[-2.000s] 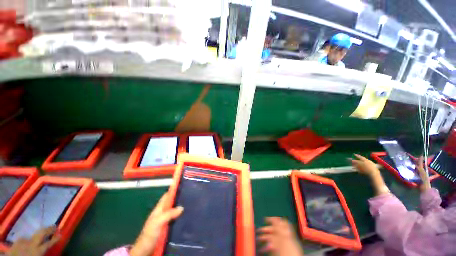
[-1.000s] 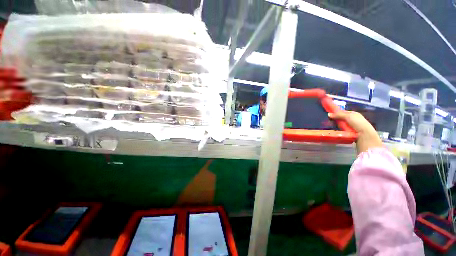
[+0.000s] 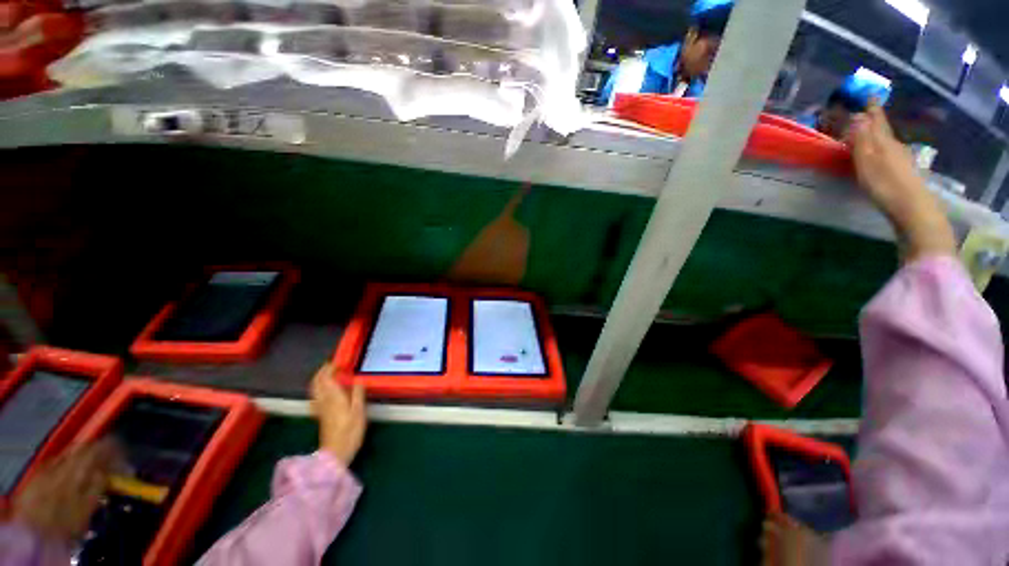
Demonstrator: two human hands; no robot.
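Two tablets with white screens sit side by side in red-orange frames on the grey ledge, the left tablet (image 3: 406, 335) and the right tablet (image 3: 508, 338). My left hand (image 3: 341, 415) grips the lower left corner of the left one's frame. My right hand (image 3: 894, 177) is raised at the upper right and holds the right end of a red-framed tablet (image 3: 802, 142) lying nearly flat on the upper shelf. The white post hides its middle, and its screen does not show.
A slanting white post (image 3: 692, 210) crosses the view. More framed tablets lie at left, where another person's hand (image 3: 72, 486) is blurred. A red tray (image 3: 772, 356) lies behind the ledge. Another hand (image 3: 791, 540) touches a framed tablet (image 3: 813, 486) at right. Wrapped blister trays (image 3: 332, 50) fill the shelf.
The red-framed tablet in my right hand has gone from upright to nearly flat on the shelf. My left hand has come into view at the white-screen tablets. The view has tilted down.
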